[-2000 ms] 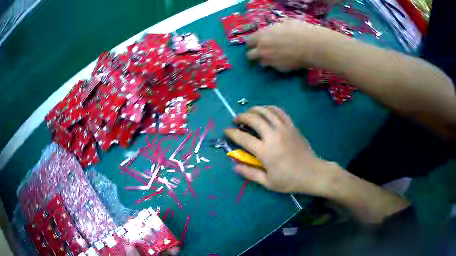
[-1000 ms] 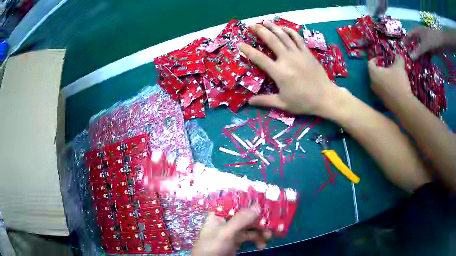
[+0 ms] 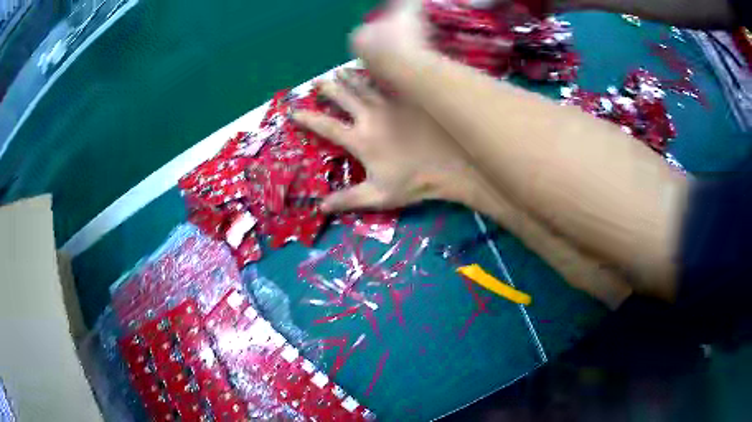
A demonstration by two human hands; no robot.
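Red single boards [image 3: 272,177] lie in a heap near the bench's pale rail. My right hand [image 3: 371,144] lies over the right part of the heap with its fingers spread; what is under the palm is hidden. A red panel strip [image 3: 276,367] lies slanted at the bottom, over bubble wrap and beside a red PCB panel [image 3: 177,363]. My left hand is not in view. The yellow-handled cutters [image 3: 495,284] lie on the green bench, with their jaws blurred. Thin red and whitish waste strips [image 3: 359,280] are scattered below the heap.
Another person's forearm [image 3: 561,157] crosses above my right forearm, its blurred hand near the rail. More red boards [image 3: 503,41] lie at the top, with another small heap [image 3: 643,111] at the right. Bubble wrap [image 3: 177,272] and an open carton [image 3: 29,297] are at left.
The view has shifted. My left hand has gone out of the picture, and the strip's visible part is now lower left. The other person's arm has moved left across mine. My right hand stays on the heap.
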